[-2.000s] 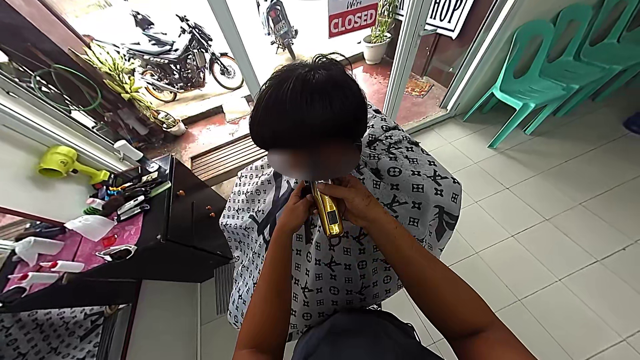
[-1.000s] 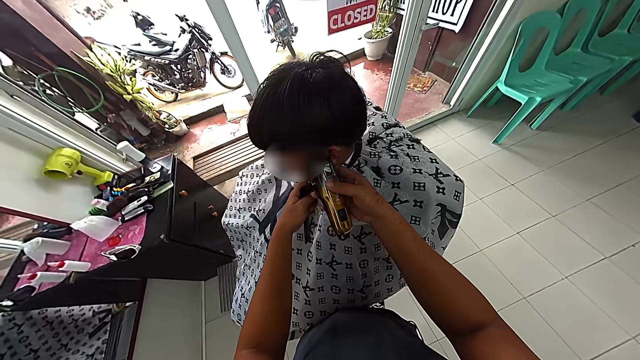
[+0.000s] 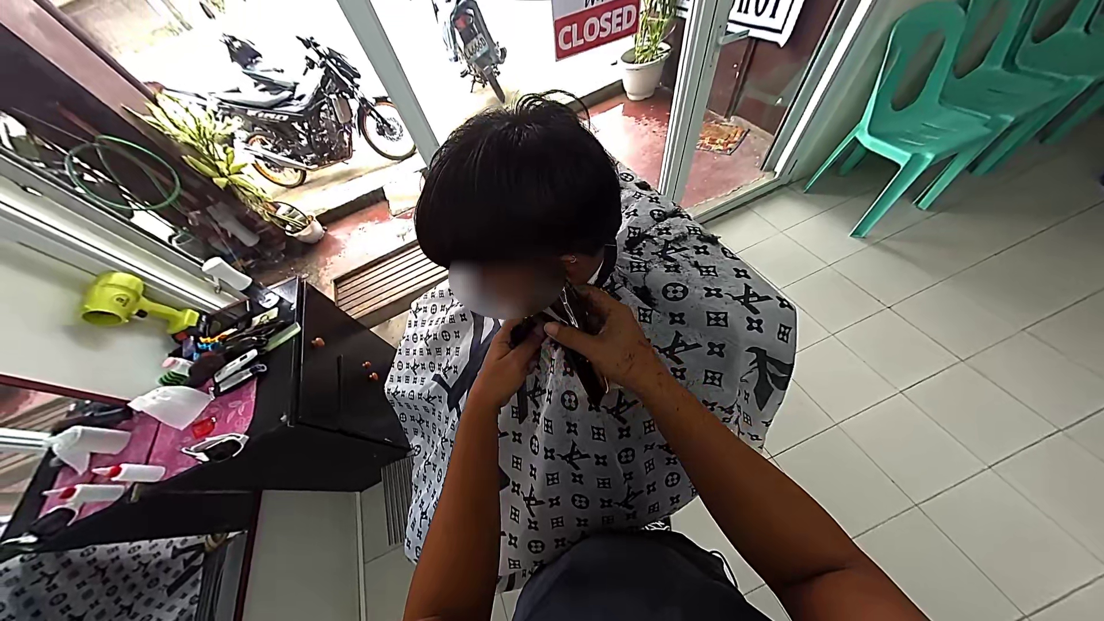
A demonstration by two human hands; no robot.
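A person with short black hair [image 3: 522, 185] sits facing me under a white barber's cape [image 3: 716, 319] with a dark print. Just below the chin, my right hand [image 3: 617, 341] grips a hair clipper [image 3: 589, 371], its metal end up near the side of the jaw and ear. My left hand [image 3: 509, 358] is close beside it, fingers curled around a small dark item that I cannot identify, perhaps part of a comb. Both hands are nearly touching in front of the cape's neck. Cut hair lies on the cape's shoulder.
On the left, a black cabinet [image 3: 297, 362] holds combs, clippers, white bottles [image 3: 129, 473] and a white mask-like item [image 3: 172, 405]. A yellow-green hair dryer [image 3: 129, 302] hangs by the wall. Green plastic chairs [image 3: 914, 129] stand at the right; motorcycles [image 3: 302, 112] are outside the glass door.
The clipper's gold side showed earlier; now it is turned and looks dark. My right hand has rotated with it, and the clipper has shifted from mid-chin toward the ear on the right of the view.
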